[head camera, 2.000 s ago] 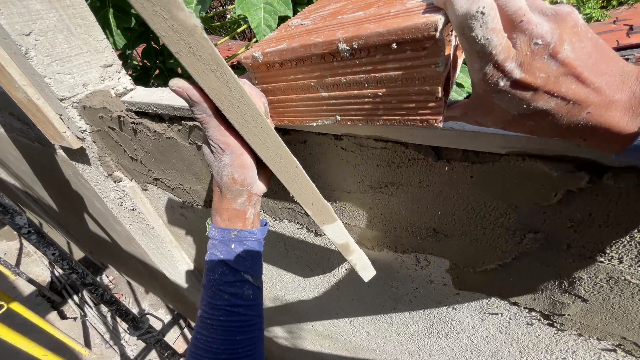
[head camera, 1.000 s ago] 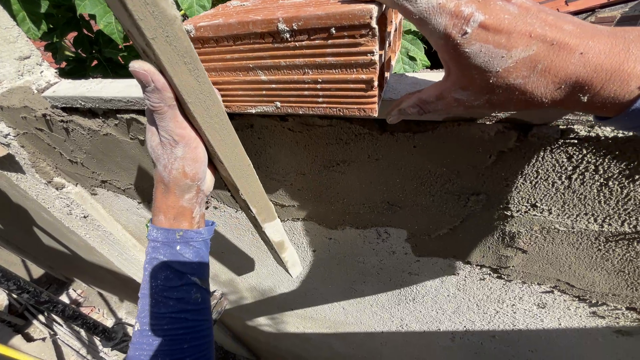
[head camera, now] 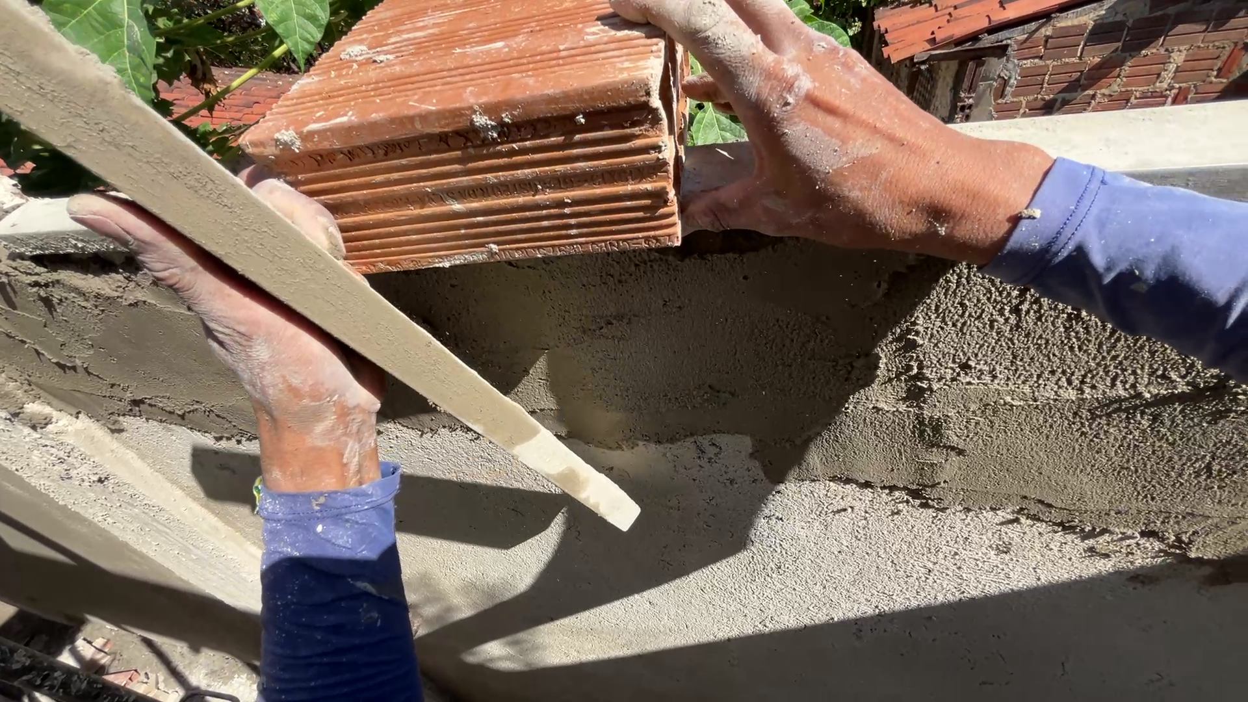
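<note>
My left hand (head camera: 283, 341) is behind a long straightedge coated in mortar (head camera: 322, 283), thumb on one side and fingers on the other, palm against it. The straightedge slants from the upper left down to its pale end in front of the wall. A ribbed hollow clay brick (head camera: 507, 185) lies on top of the wall, above a band of wet mortar (head camera: 663, 331). At the brick's right end is my right hand (head camera: 809, 136), its upper fingers on the top edge and its lower fingers near the bottom corner. The brick's left end is partly hidden.
A pale board or coping (head camera: 1121, 132) runs along the wall top at the right. Green leaves (head camera: 107, 49) hang behind the wall. Beyond stand a brick wall (head camera: 1121, 58) and a tiled roof (head camera: 955, 24). Dark bars (head camera: 49, 673) lie at the lower left.
Compared with one second ago, my right hand has come up onto the brick's top edge. My left hand stays at the straightedge, which now slants more across the view. The view has shifted.
</note>
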